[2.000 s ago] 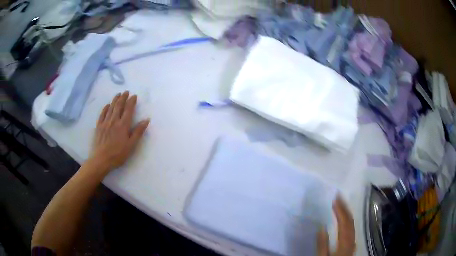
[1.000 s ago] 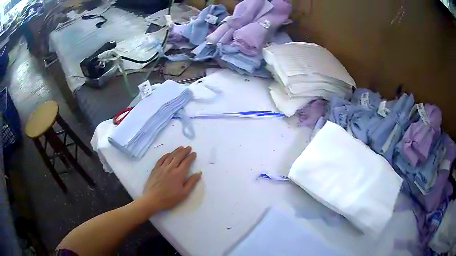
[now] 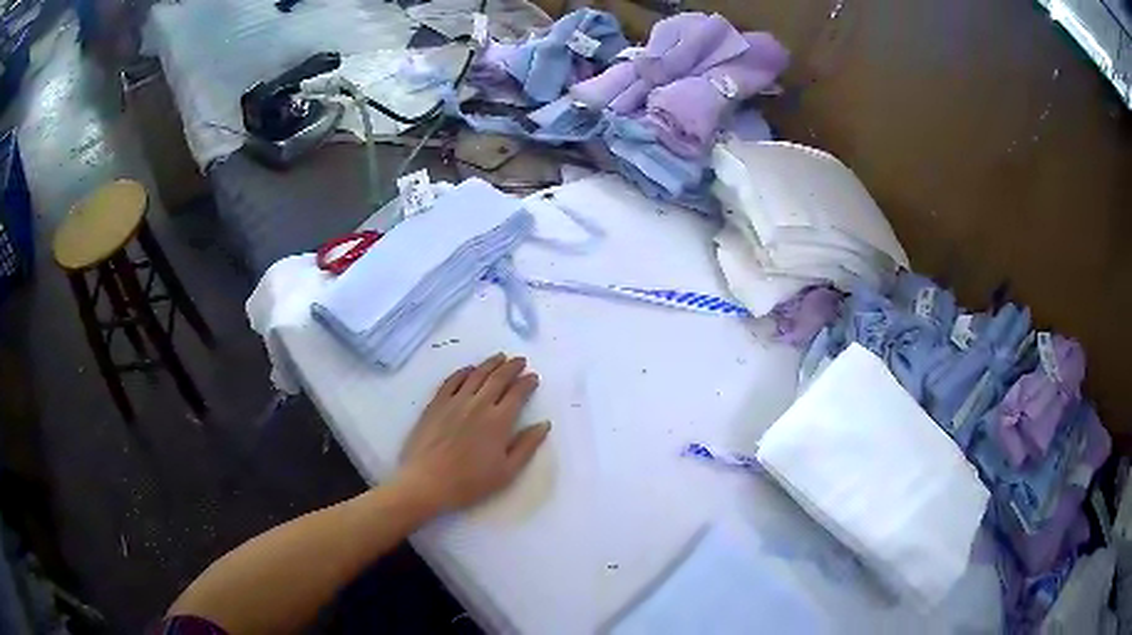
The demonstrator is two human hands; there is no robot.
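Note:
My left hand [image 3: 478,434] lies flat, palm down, on the white cloth-covered table beside a yellowish stain, with fingers spread and nothing held. My right hand is out of the picture. The pale blue cut pieces [image 3: 726,595] lie flat at the bottom edge, partly cut off. The white interlining stack [image 3: 875,471] lies behind them to the right. A folded blue bundle [image 3: 428,270] with a white tag and a loose strip lies beyond my left hand.
Red-handled scissors [image 3: 348,252] lie by the bundle. A striped strip [image 3: 646,295] crosses the table. White bundles [image 3: 807,217] and tied blue and lilac bundles [image 3: 677,81] are heaped behind. Another iron [image 3: 292,112] stands on a neighbouring station. A wooden stool [image 3: 102,226] stands at left.
The view has swung left and up, so my right hand, the iron at right and most of the blue stack have left the picture. My left hand stays flat on the table.

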